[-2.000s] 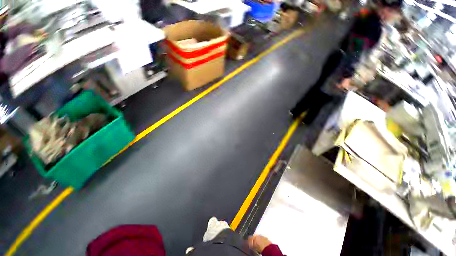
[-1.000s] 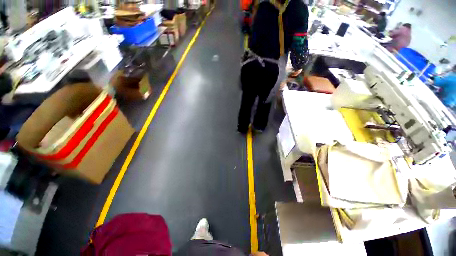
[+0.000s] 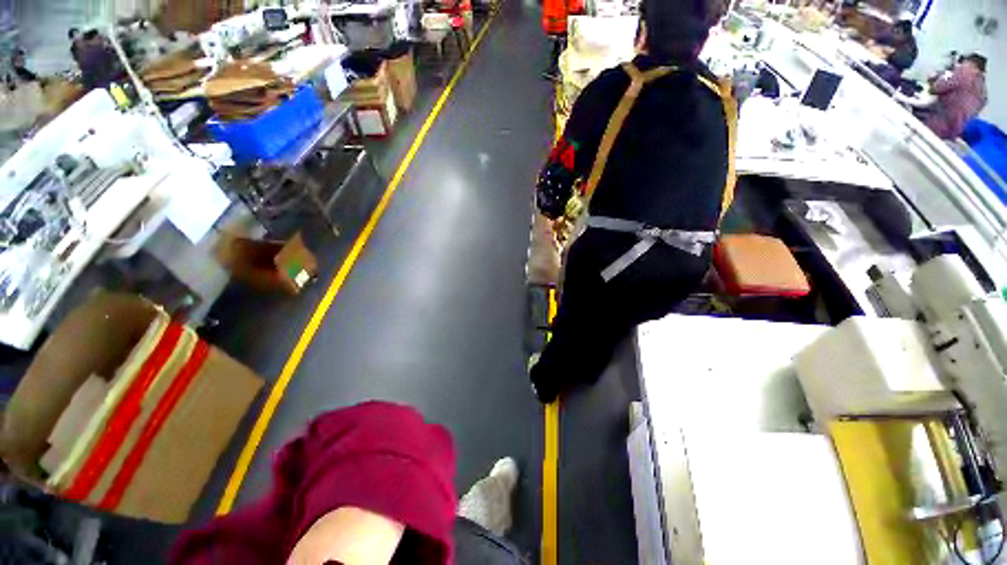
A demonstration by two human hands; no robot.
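A maroon sleeve point(image 3: 370, 458) with a bare piece of my left arm shows at the bottom edge; my left hand is cut off below the picture. My right hand is not in view. Nearest at the right is a white machine table point(image 3: 734, 381). On it stands a white sewing machine point(image 3: 950, 304) with a flat yellow bed plate point(image 3: 894, 475), partly cut off by the right edge.
A person in black with tan straps point(image 3: 663, 144) leans at the aisle's right line, beside an orange-topped stool point(image 3: 762, 265). The grey aisle point(image 3: 409, 320) runs ahead. At left are a large red-striped carton point(image 3: 166, 430), a smaller carton point(image 3: 271, 263) and a blue bin point(image 3: 265, 127).
The view has turned and moved forward along the aisle. The beige panels and bare metal side table have left the picture. The person ahead appears nearer and now leans over. My right hand has left view.
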